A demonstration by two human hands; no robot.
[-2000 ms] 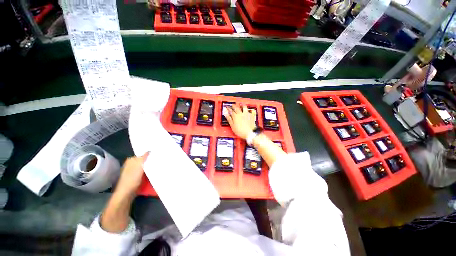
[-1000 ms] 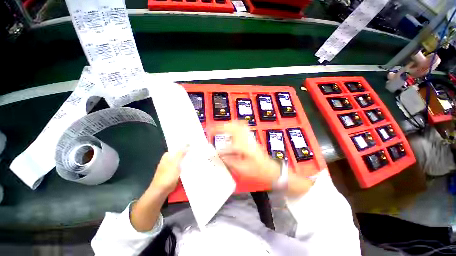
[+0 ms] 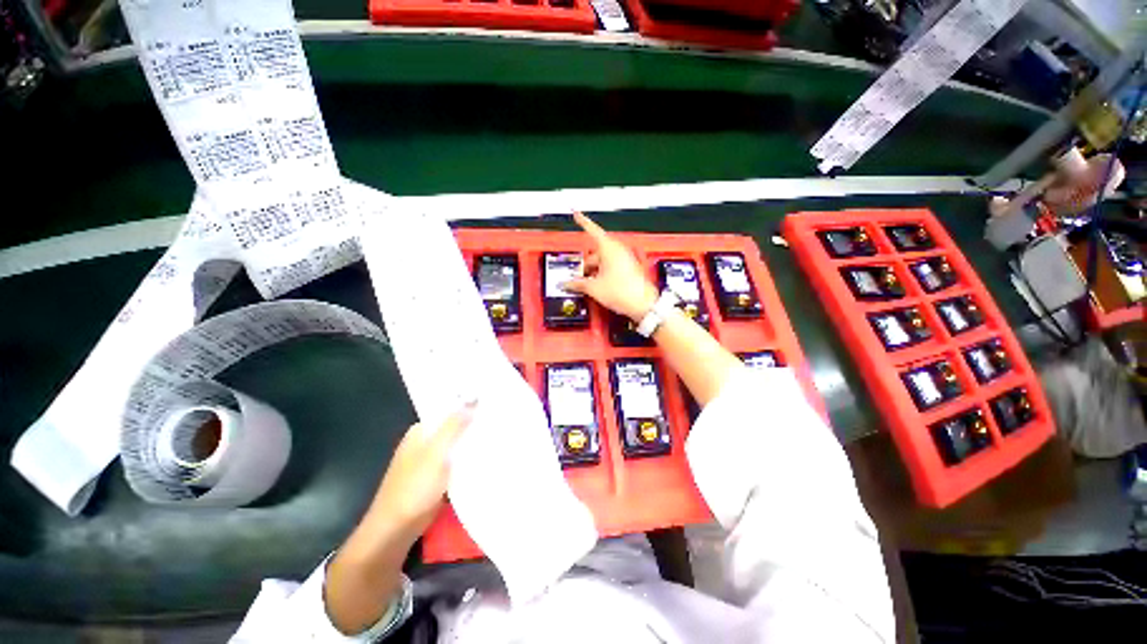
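Note:
My left hand (image 3: 421, 472) holds a long white label strip (image 3: 440, 333) near its lower end, over the left side of a red tray (image 3: 679, 506). The tray holds black units in two rows. My right hand (image 3: 613, 277) is over the back row, its fingertips at the white label on the second unit (image 3: 565, 308) from the left; the index finger points up and away. The leftmost back unit (image 3: 498, 277) shows a darker face. The front-row units (image 3: 574, 409) in view bear white labels and round gold marks. The strip hides the tray's left part.
A label roll (image 3: 208, 440) with a brown core lies at left, beside hanging printed web (image 3: 245, 138) and folded liner (image 3: 88, 390). A second red tray (image 3: 994, 472) of black units lies at right. Beyond is a green conveyor (image 3: 566, 120); another printed strip (image 3: 918, 82) hangs at upper right.
My right hand has moved from beside the strip's lower part to the second unit in the back row. My left hand still holds the strip.

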